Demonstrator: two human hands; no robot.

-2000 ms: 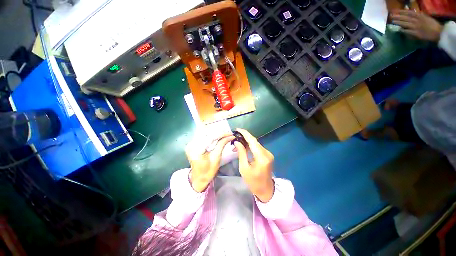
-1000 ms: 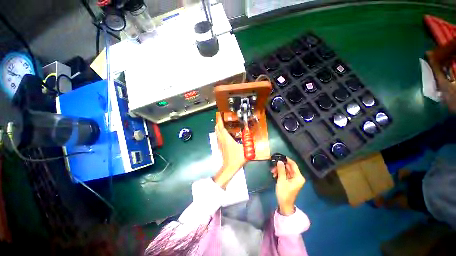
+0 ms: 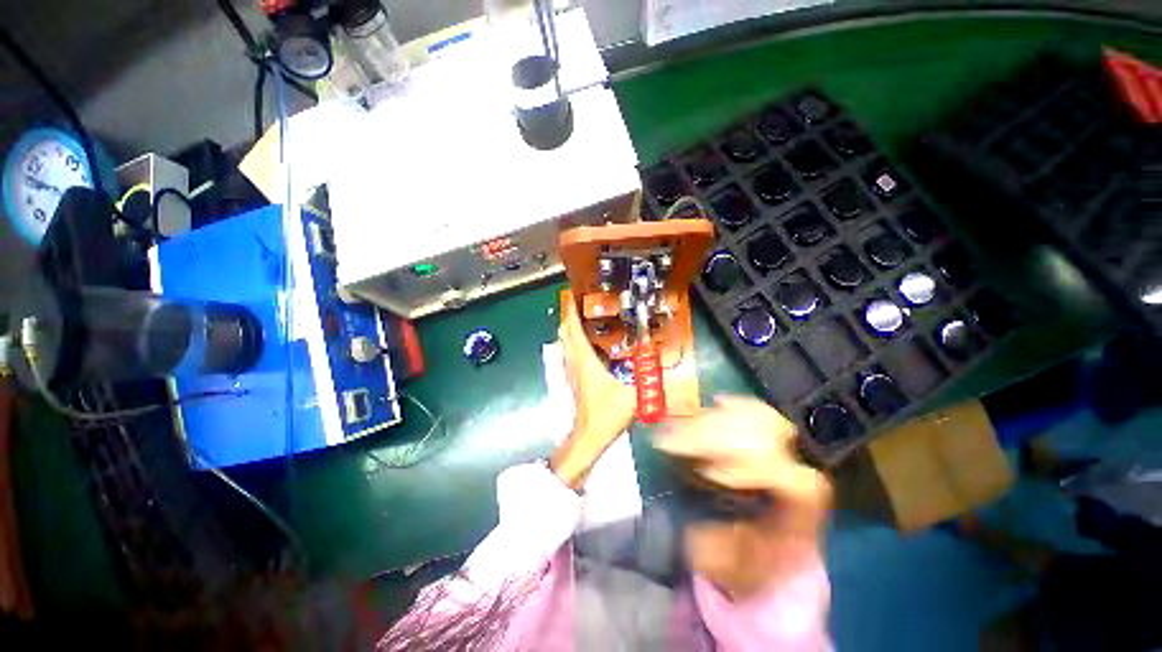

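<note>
The orange-brown fixture [image 3: 637,240] stands upright on the bench, with a metal toggle clamp on its plate. The clamp's red ribbed grip [image 3: 651,382] points down toward me. My left hand [image 3: 596,405] lies along the fixture's left side, its fingertips inside near the base; whether it grips anything is hidden. A small part of a round unit shows beside the grip. My right hand [image 3: 754,478] is blurred, just right of the fixture's front edge; a dark patch shows under it, and I cannot tell if it holds a unit. White paper [image 3: 614,481] lies in front of the fixture.
Black parts tray [image 3: 816,363] with round units, right of the fixture; another dark tray [image 3: 1058,178] farther right. One loose round unit [image 3: 480,345] lies left. White instrument box [image 3: 459,166] behind, blue bench unit [image 3: 236,395] far left. Cardboard box [image 3: 943,465] below the bench edge.
My right hand has moved from holding a black round unit at the fixture's front corner to a blurred position slightly right. My left hand stays at the fixture. The second tray now shows at right.
</note>
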